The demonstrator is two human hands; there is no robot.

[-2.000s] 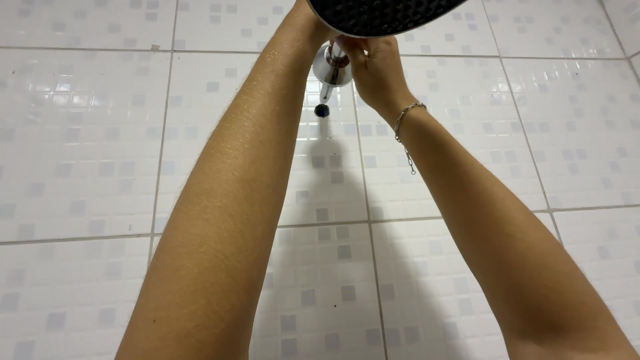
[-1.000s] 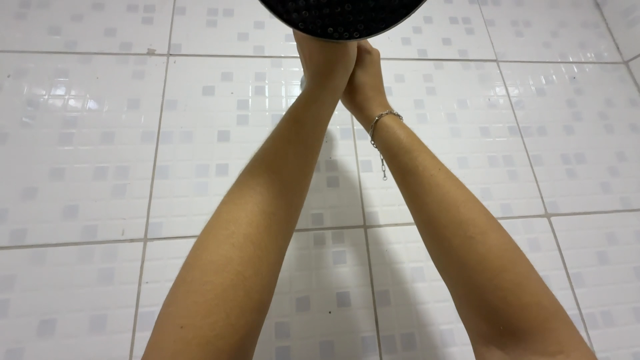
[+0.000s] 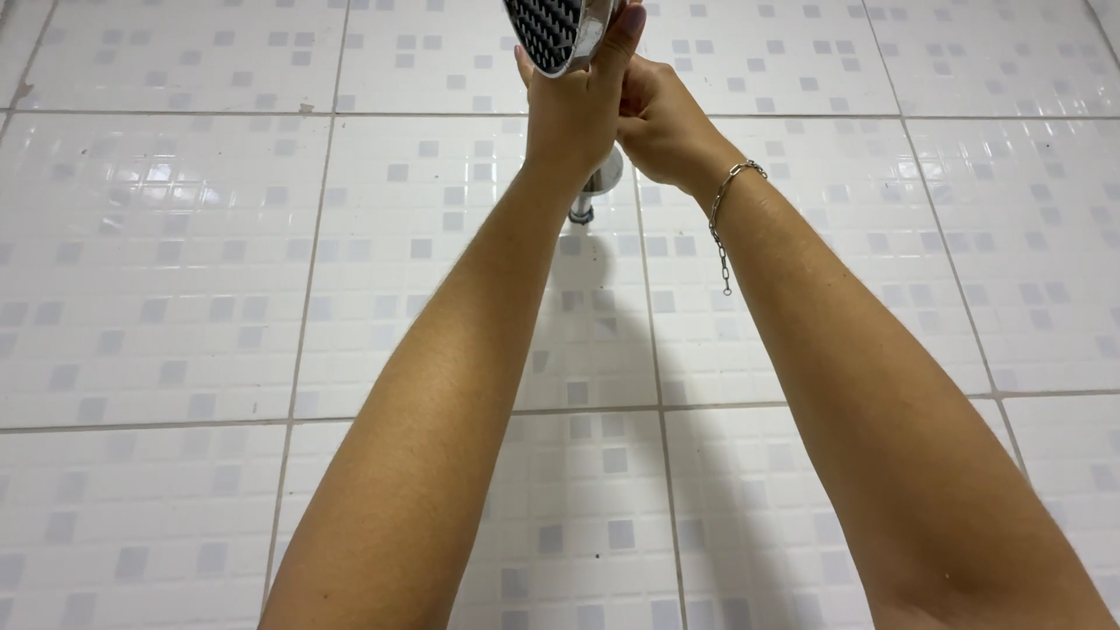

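A round shower head (image 3: pixel 553 31) with a black nozzle face and a chrome rim is at the top edge, tilted so that its face points left. My left hand (image 3: pixel 577 105) grips it, with the thumb along the chrome back. Close by on the right, my right hand (image 3: pixel 661 114) has its fingers curled behind my left hand; what they hold is hidden. A chrome wall fitting (image 3: pixel 604 175) shows below the hands, partly covered by my left wrist, with a small chrome spout with a dark end (image 3: pixel 581 211) under it.
A wall of glossy white tiles (image 3: pixel 175 262) with small grey-blue squares and grey grout lines fills the view behind my arms. A chain bracelet (image 3: pixel 719 206) hangs from my right wrist. Shadows of the arms fall down the wall.
The shower head has turned from facing the camera to facing left, and my left hand now shows on it. The chrome wall fitting, covered a second ago, shows again.
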